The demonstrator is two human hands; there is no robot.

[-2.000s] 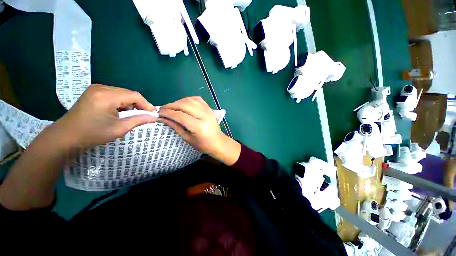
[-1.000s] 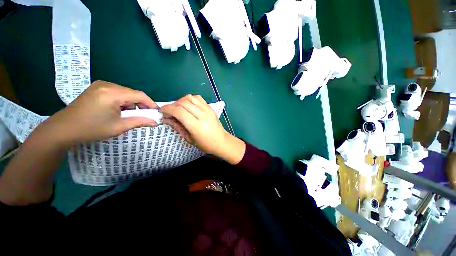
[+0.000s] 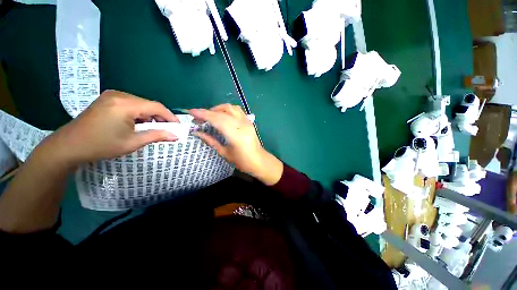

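Note:
A wide white label sheet (image 3: pixel 150 178) with rows of small black print is bent in front of me. My left hand (image 3: pixel 122 127) pinches its top edge between thumb and fingers, where a plain white strip shows. My right hand (image 3: pixel 235 139) is at the same edge just to the right, thumb and fingers against the sheet's upper part. Whether a single label is at the right fingertips is too small to tell.
Several white security cameras (image 3: pixel 320 42) lie across the green bench top. A label strip (image 3: pixel 79 73) curls at the upper left. A pale metal rail (image 3: pixel 372 139) crosses on the right. Beyond it are more cameras, a tan carton (image 3: pixel 405 207) and part of a person.
My right hand's fingers have opened a little and shifted slightly right, away from my left fingertips. More of the sheet's top edge shows between my hands. My left hand has hardly moved.

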